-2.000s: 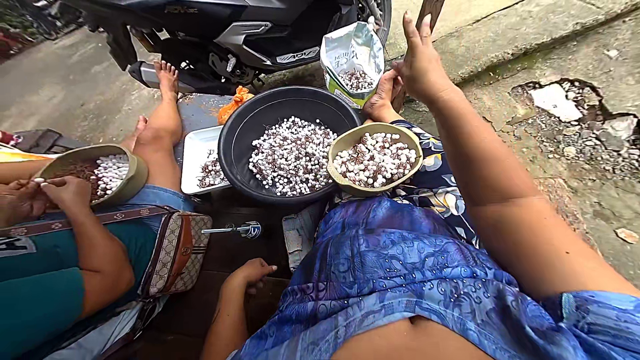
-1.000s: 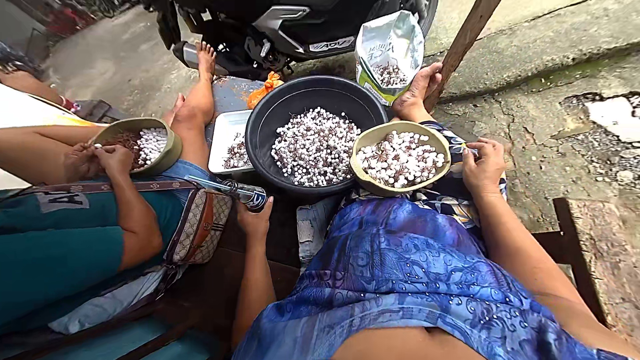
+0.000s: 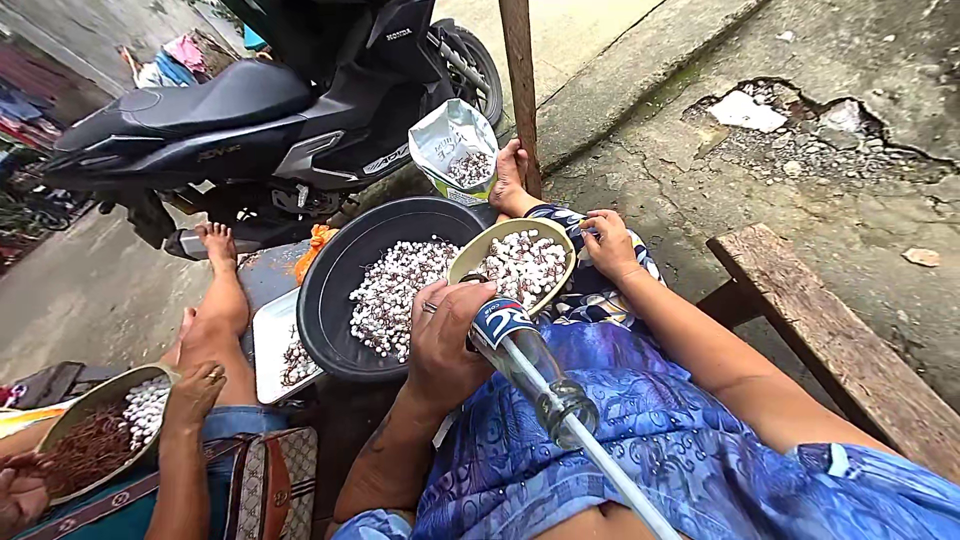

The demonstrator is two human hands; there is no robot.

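Observation:
My left hand (image 3: 450, 341) grips a glass cola bottle (image 3: 517, 337), tilted with its mouth toward me and a white straw (image 3: 607, 465) sticking out. My right hand (image 3: 611, 244) rests by the right rim of an oval cream bowl (image 3: 568, 262) on my lap; its fingers are bent, and whether they hold anything small is unclear. White bead-like pieces with thin brown stems (image 3: 521, 262) fill the bowl. Left of it, a round black basin (image 3: 319, 300) holds many more. Beyond stands an open foil bag (image 3: 442, 139) with some of the same pieces.
At left, a co-worker's hands are at another oval bowl (image 3: 79, 397) with white pieces and brown stems. A white tray (image 3: 268, 349) sits beside the basin, near an orange plastic bag (image 3: 311, 251). A motorcycle (image 3: 225, 112), a wooden post (image 3: 520, 82) and a rough wooden bench (image 3: 825, 330) stand around.
My left hand has brought the bottle up from beside the basin to in front of my chest. My right hand, raised near the foil bag two seconds ago, came down beside the bowl.

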